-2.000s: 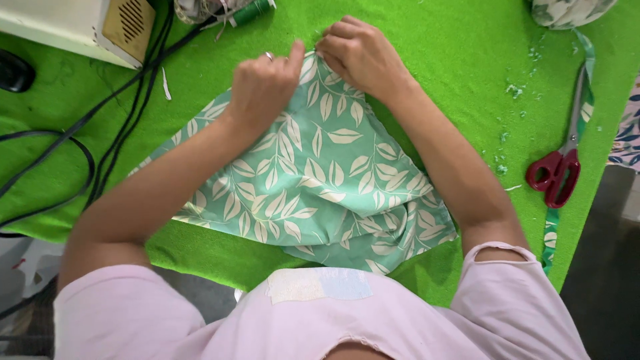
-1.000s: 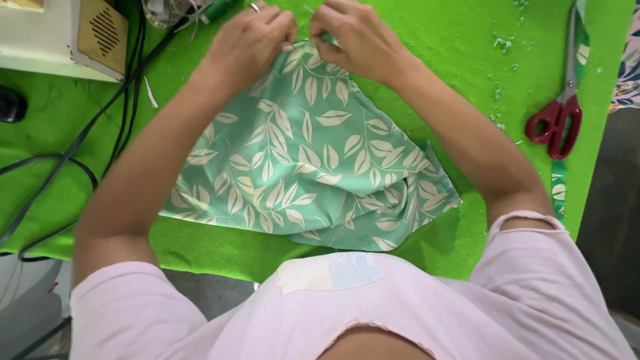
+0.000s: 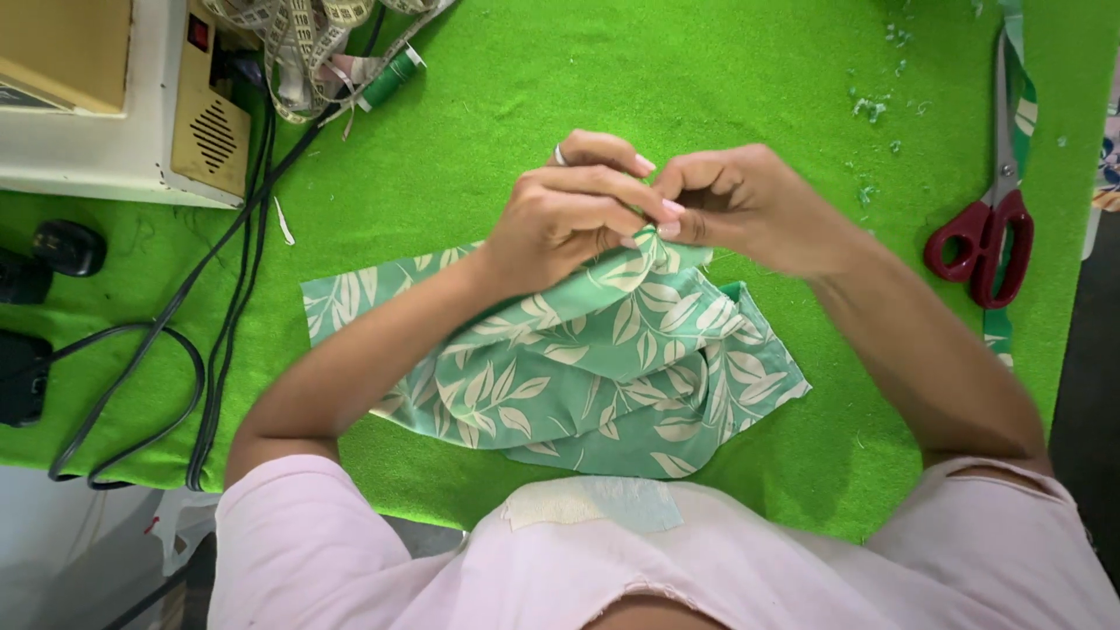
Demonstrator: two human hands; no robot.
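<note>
A green fabric piece with pale leaf print lies bunched on the green cloth in front of my body. My left hand pinches its upper edge between thumb and fingers; a ring is on one finger. Touching it, my right hand holds the same edge with its fingertips. The fabric is gathered into small folds where the fingertips meet. Whether a pin or thread is between them, I cannot tell.
Red-handled scissors lie at the right over a printed fabric strip. Top left are a tape measure, a green thread spool and a machine housing. Black cables run along the left; fabric scraps lie top right.
Both hands have come down toward my body with the fabric edge between their fingers. The fabric, spread flatter before, is now more folded and bunched.
</note>
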